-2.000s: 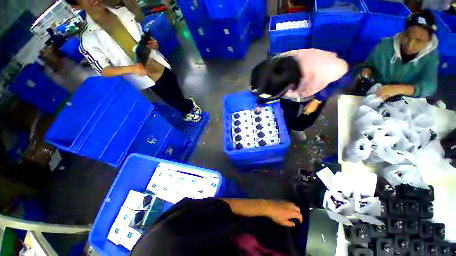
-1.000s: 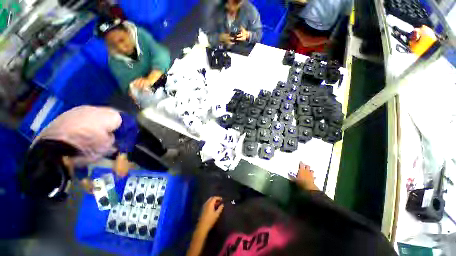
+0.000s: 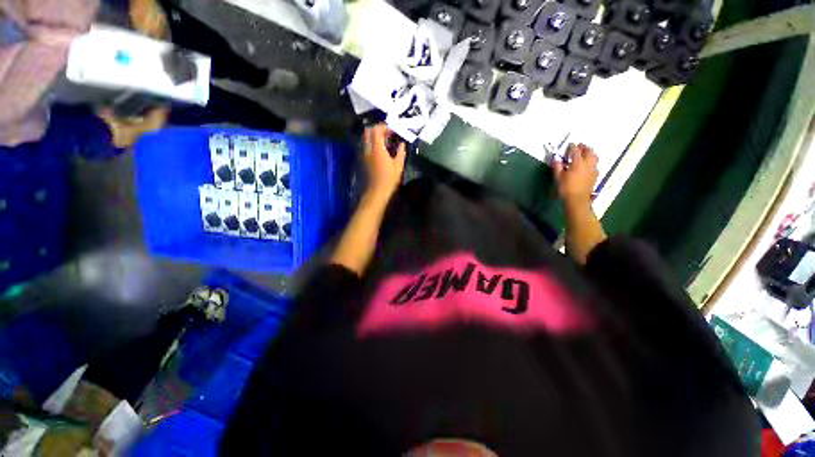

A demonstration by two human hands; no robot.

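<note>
Bare left hand (image 3: 384,162) is at the table's near edge, just below open white boxes (image 3: 413,107). A small dark patch shows at its fingertips; I cannot tell if it is held. My right hand (image 3: 577,171) is over the table's near right part, fingers bent. Small pale bits show at its fingertips, too blurred to tell whether they are gripped. Black square devices (image 3: 547,61) with round pale-centred lenses stand in rows on the white table (image 3: 527,128), beyond my hands.
At left, a blue crate (image 3: 174,198) holds rows of white boxes (image 3: 248,211). Beyond it, another person's hand (image 3: 134,125) is beside a white box (image 3: 134,67). A green strip (image 3: 697,152) runs along the right. A side bench holds a black device (image 3: 788,268) and teal card (image 3: 743,353).
The view has turned down towards my torso. My left hand has moved from beside my body up to the open white boxes. My right hand remains by the table's near right edge.
</note>
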